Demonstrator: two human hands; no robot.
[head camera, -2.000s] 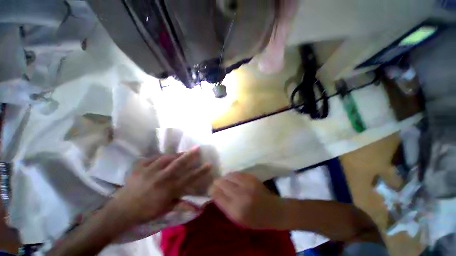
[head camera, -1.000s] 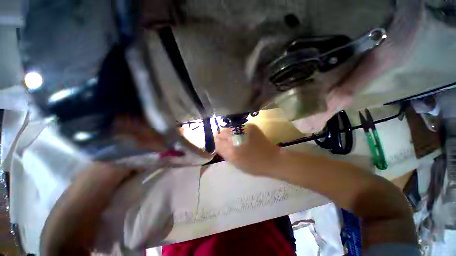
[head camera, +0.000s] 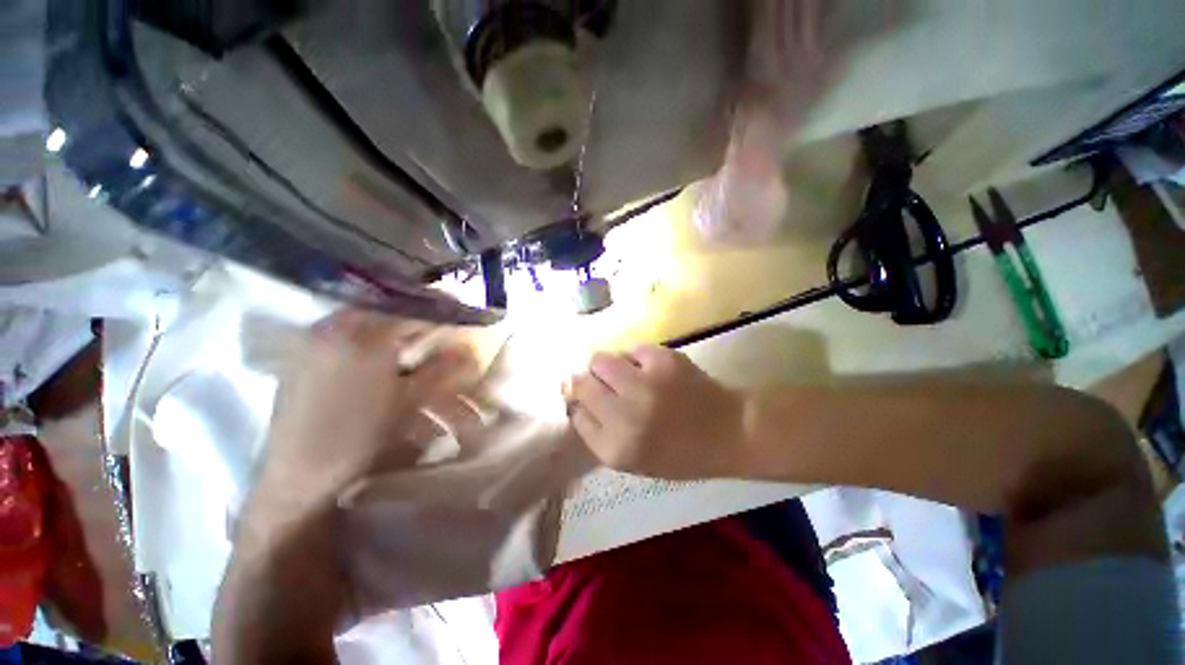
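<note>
Pale cloth lies on the table edge under and between my hands, running up into the bright glare at the needle area. My left hand is blurred and lies on the cloth left of the needle, fingers spread. My right hand is closed at the cloth's right edge, just below and right of the needle, fingertips pinching it. The sewing machine head fills the top. Glare hides the needle tip and the cloth's edge there.
Black scissors and green snips lie on the table at right. A pink bundle hangs beside the machine head. White cloth is heaped at left. A red bag is at the left edge. A red apron shows below.
The view has swung back from close to the machine head. My right hand has moved from behind the machine's front parts to just below the needle. My left hand now shows on the cloth beside the needle.
</note>
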